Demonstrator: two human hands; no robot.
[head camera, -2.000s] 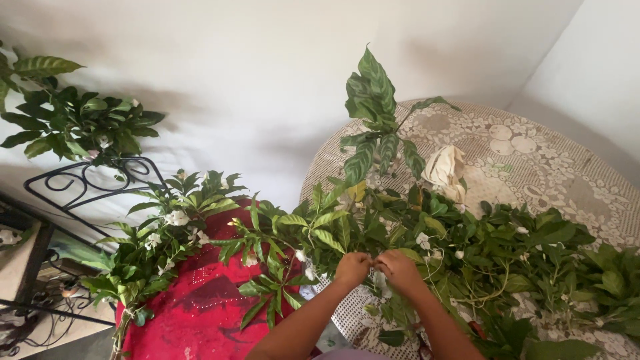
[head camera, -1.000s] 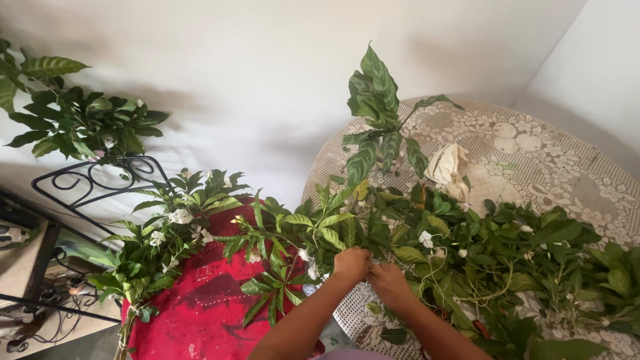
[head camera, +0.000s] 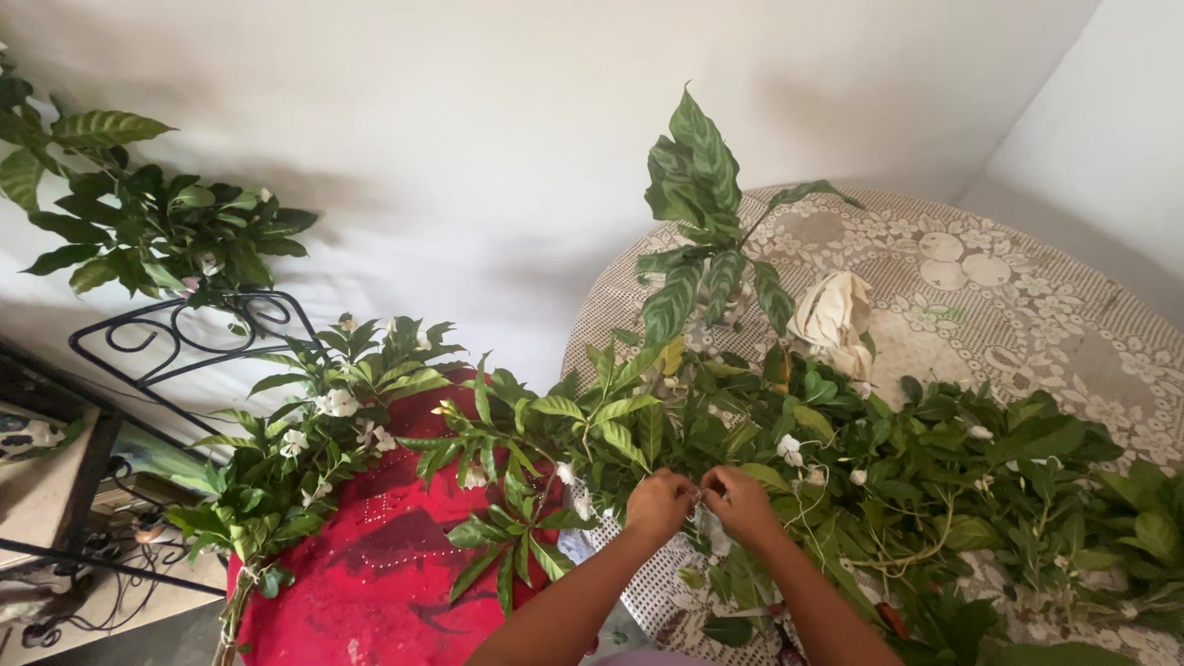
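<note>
Close together at the near edge of the leafy stems, my left hand and my right hand pinch something small and pale, perhaps string or a stem; the fingers hide most of it. Long green cuttings with white flowers lie across the lace tablecloth to the right. A bundle of leafy stems with white flowers rests on the red cloth at the left. Below my right hand, a blade-like tool lies partly hidden among leaves.
A patterned-leaf plant stands at the back of the round table beside a crumpled cream cloth. A black metal chair back rises at the left, with more foliage above it. Shelves stand at the far left.
My hands parted a little from where they met about a second ago, and my right hand has shifted slightly right. The plants lie much as before.
</note>
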